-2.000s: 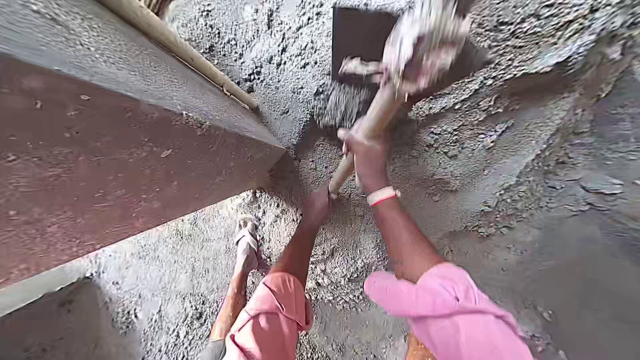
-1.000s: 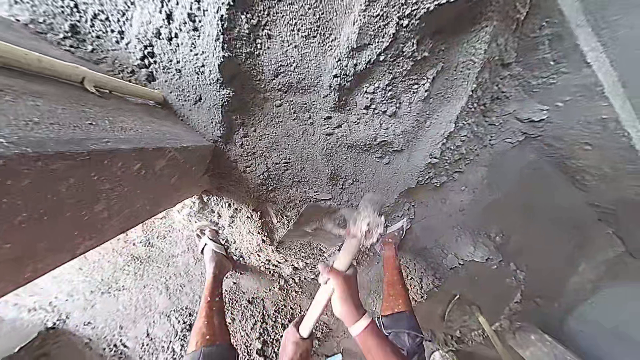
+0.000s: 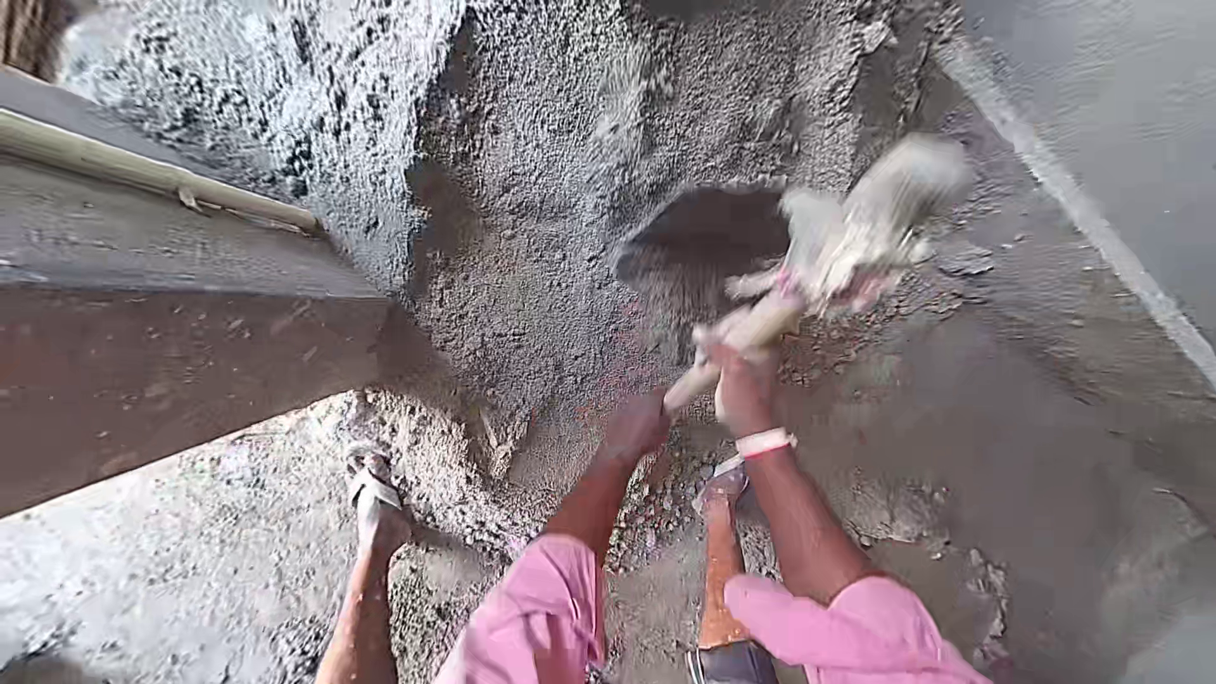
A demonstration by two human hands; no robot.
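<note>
Both my hands grip the pale wooden handle (image 3: 698, 380) of a hoe. My left hand (image 3: 638, 425) is closed around the handle's lower end. Farther up, my right hand (image 3: 746, 389), with a white band at the wrist, holds the same handle. The broad dark hoe blade (image 3: 722, 228) is over the grey sand-and-cement mix (image 3: 541, 256). Pale cloth-like wrapping (image 3: 855, 237) covers the head where handle and blade meet; it is blurred by motion. Whether the blade touches the mix cannot be told.
A brown wall or column corner (image 3: 180, 380) juts in from the left, with a pale pole (image 3: 161, 180) lying along its grey ledge. My sandalled feet stand apart at the near edge of the mix. A pale raised strip (image 3: 1083, 204) crosses the floor at right.
One second ago the hoe head was low, near my feet; now it is raised forward and to the right, with both hands farther forward. Two seconds ago it was also held out forward.
</note>
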